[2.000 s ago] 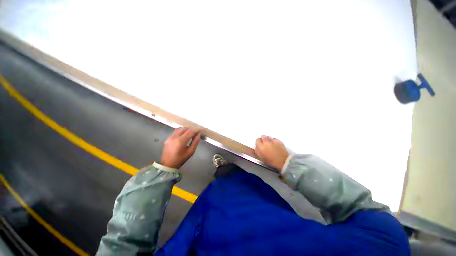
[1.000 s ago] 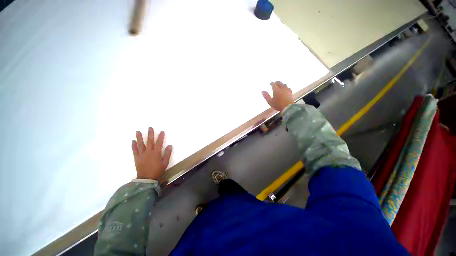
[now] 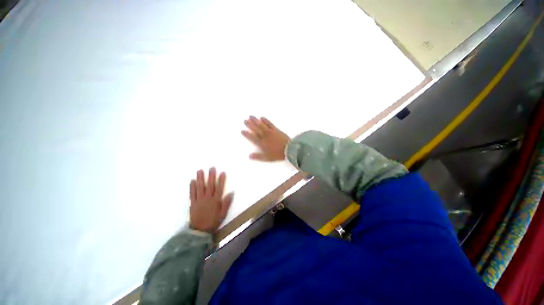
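Observation:
White fabric [image 3: 149, 119] covers most of the table, with faint wrinkles at the upper left. The fabric lay shows its tan side edge [image 3: 388, 113] along the table rim. My left hand [image 3: 207, 201] lies flat on the fabric near the rim, fingers spread and pointing away from me, holding nothing. My right hand [image 3: 266, 140] lies palm down on the fabric farther in and to the right, fingers spread and pointing to the upper left, holding nothing.
The cream table top [image 3: 432, 30] shows beyond the fabric's end at the upper right. A metal table edge [image 3: 477, 43] borders the grey floor with its yellow line [image 3: 477, 116]. Red and patterned fabric rolls [image 3: 525, 208] stand at the lower right.
Both hands have gone from the rim onto the fabric and opened. Over the last second my right hand has moved left and inward. The blue weight and brown rod have left the view.

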